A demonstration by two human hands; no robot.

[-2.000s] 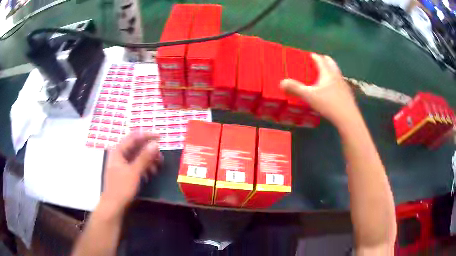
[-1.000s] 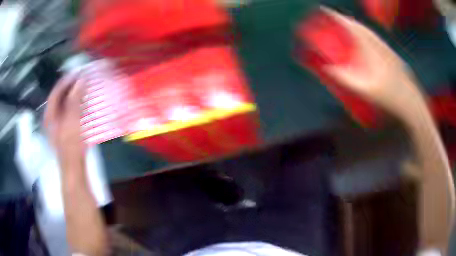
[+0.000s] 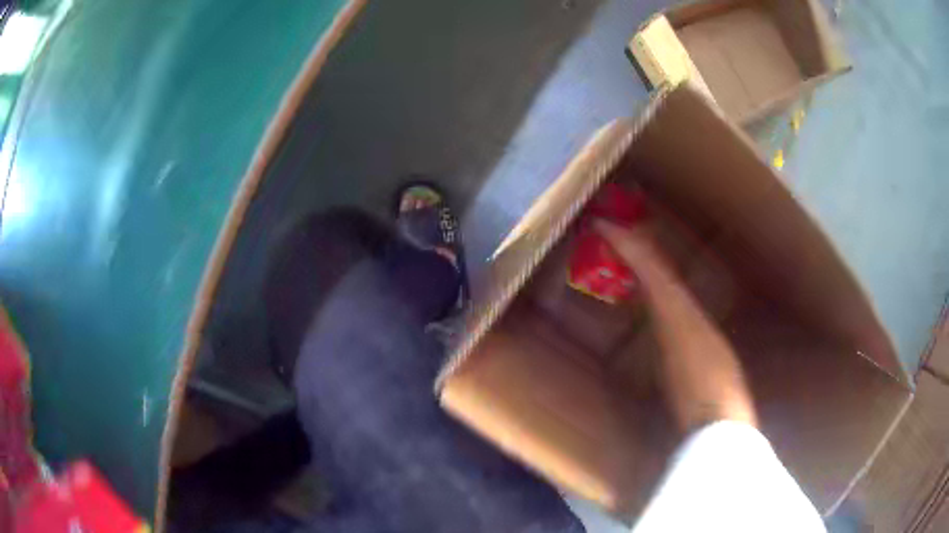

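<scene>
A large open brown shipping carton stands at the right, its deep inside showing. My right hand reaches down into it and holds a red retail box near the carton's left inner wall. More red shows just above my fingers; whether it is the same box or another I cannot tell. The hand is small and a little blurred. My left hand is not in view.
The green workbench curves along the left, with red boxes at the lower left corner. A shallow open carton lies on the floor at the top right. Brown cardboard is at the right edge. My legs and a sandalled foot are beside the carton.
The view has swung from the bench top to the floor on the right. My right hand has moved from above the bench down into the carton with red product. My left hand has left the view.
</scene>
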